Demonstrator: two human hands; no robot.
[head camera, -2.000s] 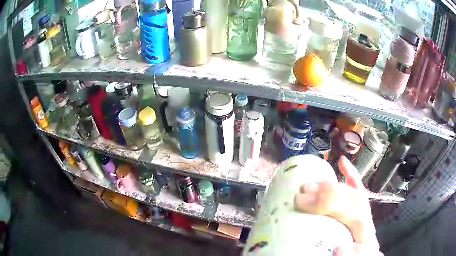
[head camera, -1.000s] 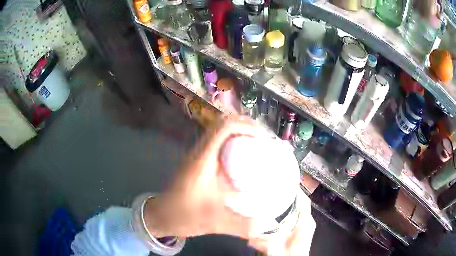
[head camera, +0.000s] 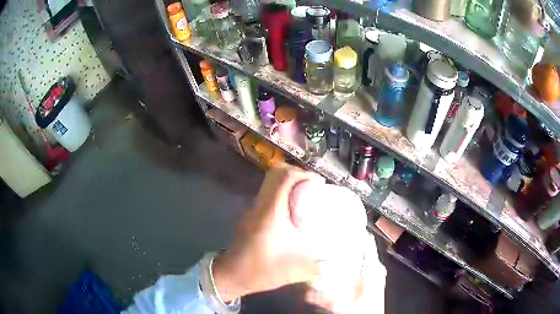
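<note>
A pale bottle (head camera: 338, 230), washed out by glare, is in both my hands at the lower middle, in front of the shelves. My left hand (head camera: 270, 242) is wrapped around its upper end, with the thumb at the top. A pale bracelet and a light blue sleeve show at the left wrist. My right hand (head camera: 353, 294) is around the lower part of the bottle, overexposed and partly cut off by the bottom edge. The bottle's pattern and lower end are hidden or too bright to tell.
Metal shelves (head camera: 368, 138) crowded with bottles run diagonally across the right half. An orange fruit (head camera: 545, 83) sits on the upper shelf. Grey floor (head camera: 135, 184) lies at the left, with a white bin (head camera: 67, 126) and a blue object (head camera: 91, 295).
The view has swung left and down from the upper shelves. My left hand has come onto the bottle, which my right hand held at first. Since one second ago, both hands have shifted slightly.
</note>
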